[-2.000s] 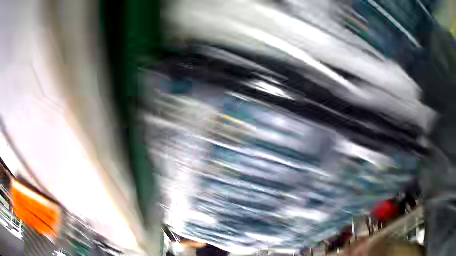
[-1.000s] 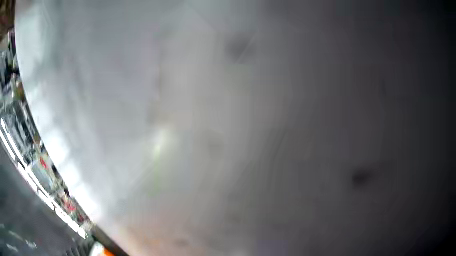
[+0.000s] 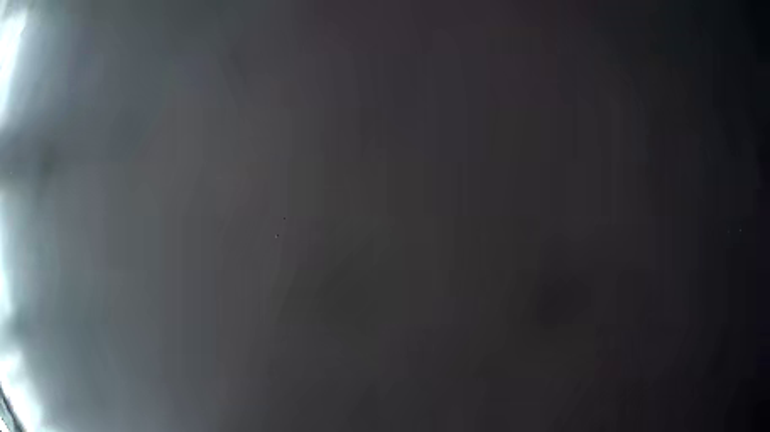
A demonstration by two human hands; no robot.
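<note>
A dark grey, blurred surface (image 3: 380,219) very close to the camera fills almost the whole head view. I cannot tell what it is. It is paler towards the left and almost black at the right. Neither my left hand nor my right hand can be made out. No object being worked on can be made out.
A bright, blurred strip (image 3: 7,253) runs down the far left edge. A thin sliver of something else shows at the bottom left corner, too small to name. Everything else is hidden behind the dark surface.
The surface covering the view has grown darker and spread further left. The strip of hall and the orange thing at the lower left are no longer seen.
</note>
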